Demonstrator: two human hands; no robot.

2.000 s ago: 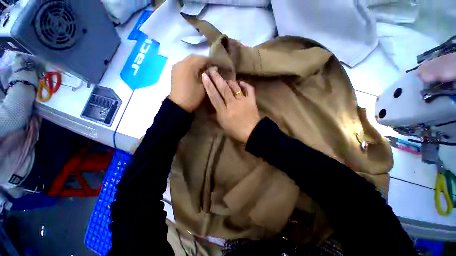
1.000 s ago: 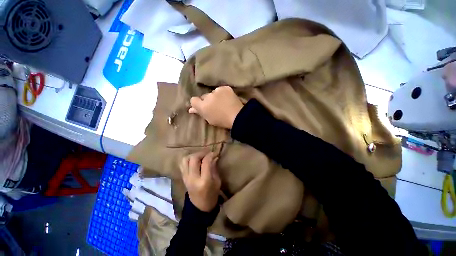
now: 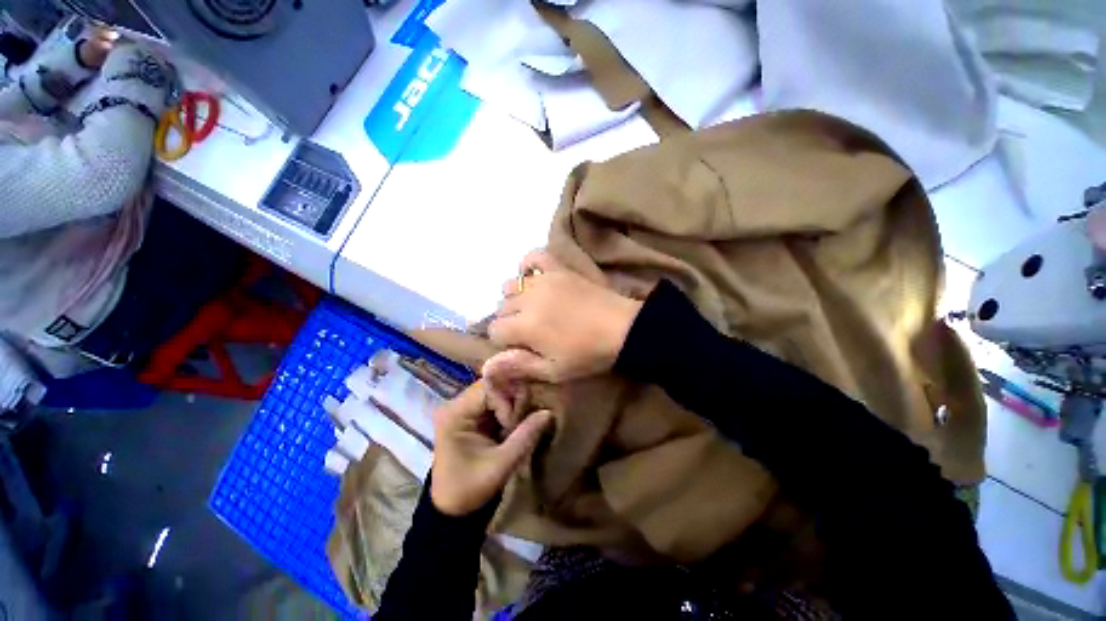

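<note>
A large khaki-brown garment (image 3: 788, 182) lies bunched over the white table and down over its front edge. My right hand (image 3: 568, 318), with a ring, grips its left edge. My left hand (image 3: 475, 446) is just below, touching it, with fingers curled on the same cloth. The part between my fingers is hidden. A small shiny button (image 3: 942, 415) shows on the garment's right side. A narrow brown strip (image 3: 613, 70) runs up from the garment at the back.
The machine head (image 3: 1041, 285) is at right, with yellow-handled scissors (image 3: 1077, 534) below. White cloth (image 3: 873, 85) lies behind. A blue plastic crate (image 3: 281, 467) holds cloth pieces at lower left. Red and yellow scissors (image 3: 186, 124) and another person's arm (image 3: 85, 152) are upper left.
My hands have come together at the garment's left edge, and the cloth spread to the left has been gathered in. The view has shifted, showing more of the crate and the other person.
</note>
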